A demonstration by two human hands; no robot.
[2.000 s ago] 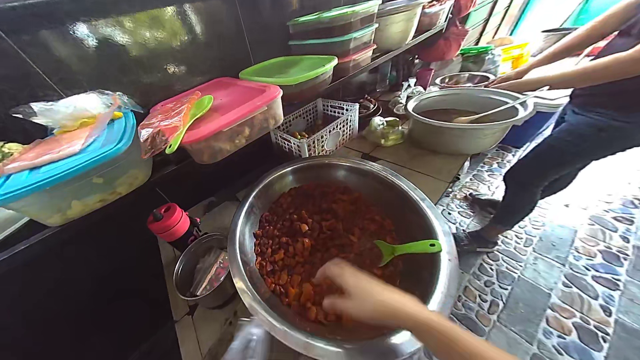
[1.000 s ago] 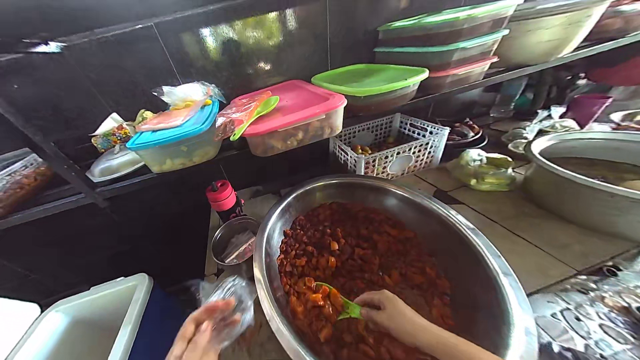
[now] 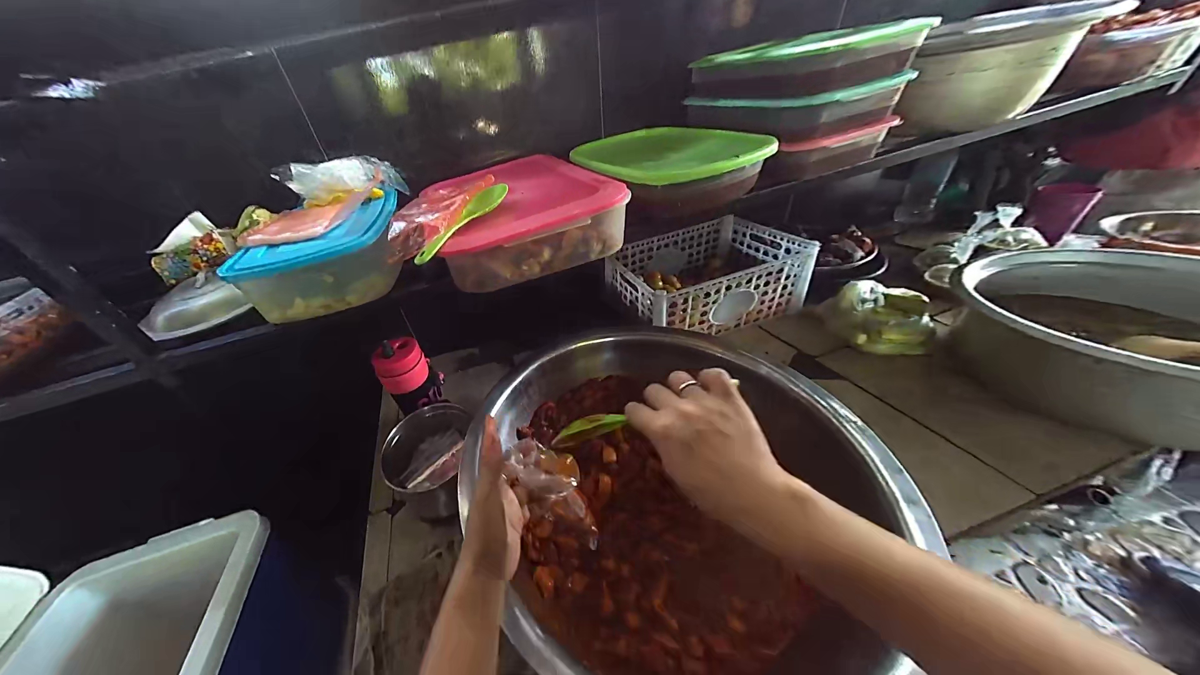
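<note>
A large stainless steel basin [image 3: 867, 436] holds chunky red-brown food [image 3: 647, 581] in sauce. Above the food my right hand [image 3: 703, 436] grips a green plastic spoon [image 3: 589, 429], its bowl pointing left; a ring shows on one finger. My left hand [image 3: 495, 511] is at the basin's left side, holding a clear plastic bag [image 3: 553, 487] with some orange-red food inside, just below the spoon. The fingers of the left hand are partly hidden by the bag.
Left of the basin stand a metal pot [image 3: 427, 455] and a bottle with a red lid [image 3: 401, 370]. Behind it are a white plastic crate [image 3: 727, 295] and a shelf of lidded containers [image 3: 539, 202]. A large metal pot [image 3: 1059, 366] stands right; an open white cooler [image 3: 141, 600] is lower left.
My left hand has come over the basin's left part with the plastic bag. My right hand, empty two seconds ago, took the green spoon and has lifted it from the food. The view has turned left.
</note>
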